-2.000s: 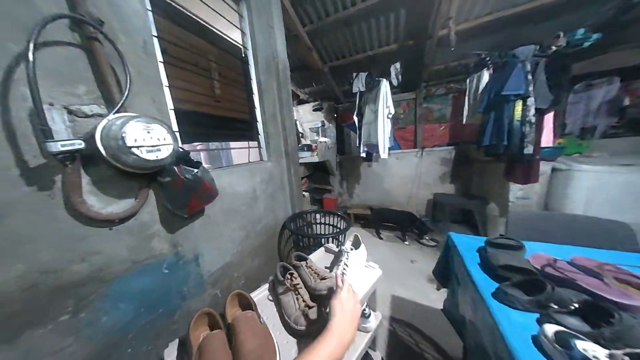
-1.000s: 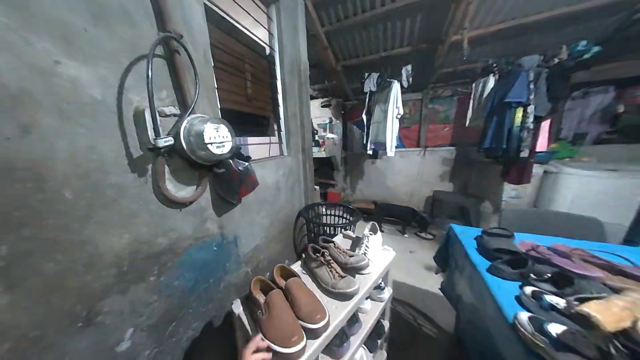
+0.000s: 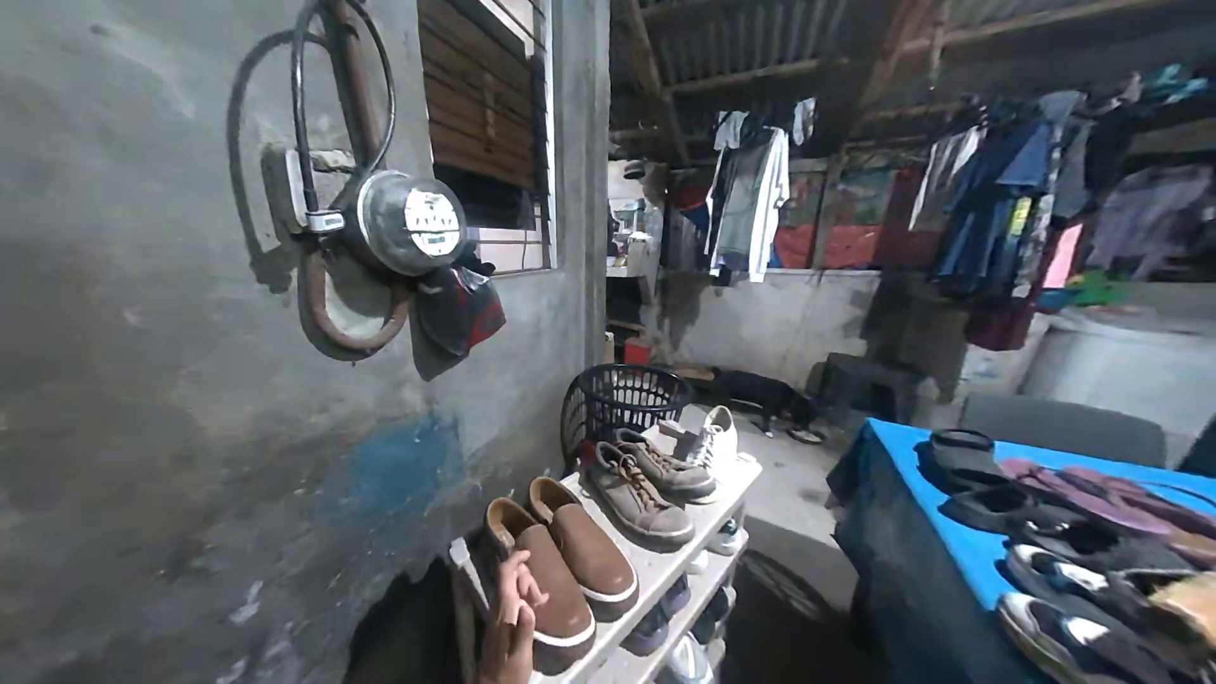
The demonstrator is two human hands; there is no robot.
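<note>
One hand point(image 3: 513, 613), seemingly my left, touches the outer side of a brown slip-on shoe point(image 3: 556, 594) on the top shelf of a white shoe rack point(image 3: 698, 518). Its fingers are partly bent; a firm hold cannot be made out. The matching slip-on point(image 3: 589, 556) stands close on the right. Behind them are grey-brown lace-up sneakers point(image 3: 641, 503) with tan laces, then white sneakers point(image 3: 714, 442) at the rack's far end. More shoes point(image 3: 651, 627) lie on the lower shelves, partly hidden. My other hand is out of view.
Several sandals and shoes point(image 3: 1073, 589) lie on a blue-covered table point(image 3: 912, 456) at the right. A black plastic basket point(image 3: 632, 394) stands behind the rack. An electric meter point(image 3: 404, 223) juts from the left wall. A dark animal point(image 3: 760, 389) lies on the floor behind.
Two seconds ago a hand was at the white sneakers; now a hand is at the left brown slip-on. The white sneakers stand at the rack's far end. The view has shifted left.
</note>
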